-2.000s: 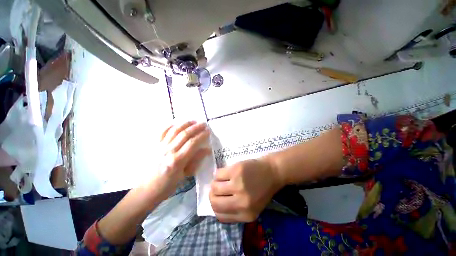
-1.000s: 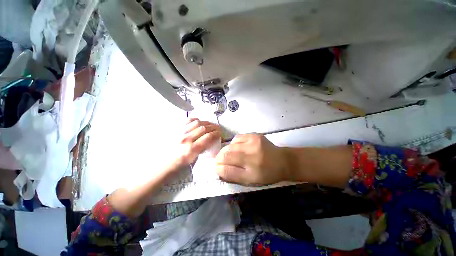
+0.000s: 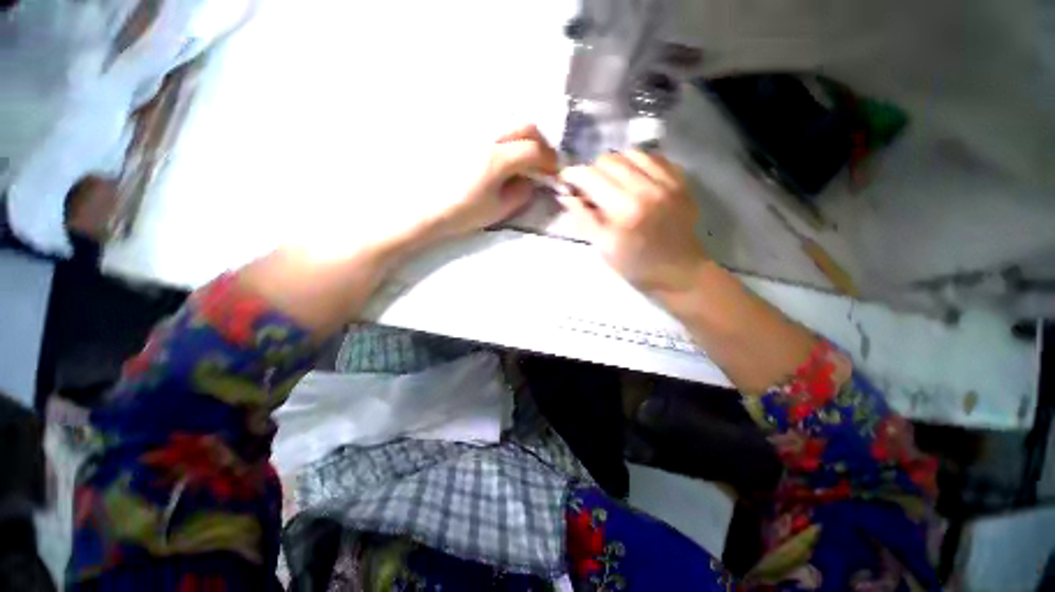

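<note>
My left hand and my right hand meet at the table's front part, just below the sewing machine's needle area. The fingertips of both hands pinch a small white strip between them, mostly hidden by the fingers. The view is blurred, so its shape is unclear. A stack of white cut pieces lies on the grey-white check cloth on my lap.
The white table is glaring with light at left. A dark pouch, a yellow-handled tool and a thin metal tool lie right of the needle. White scraps hang at the far left. Ruled marks run near the front edge.
The view has tilted and shifted. Both hands have turned towards each other, fingertips together below the needle area. The strip that lay flat between them is now mostly hidden in the fingers.
</note>
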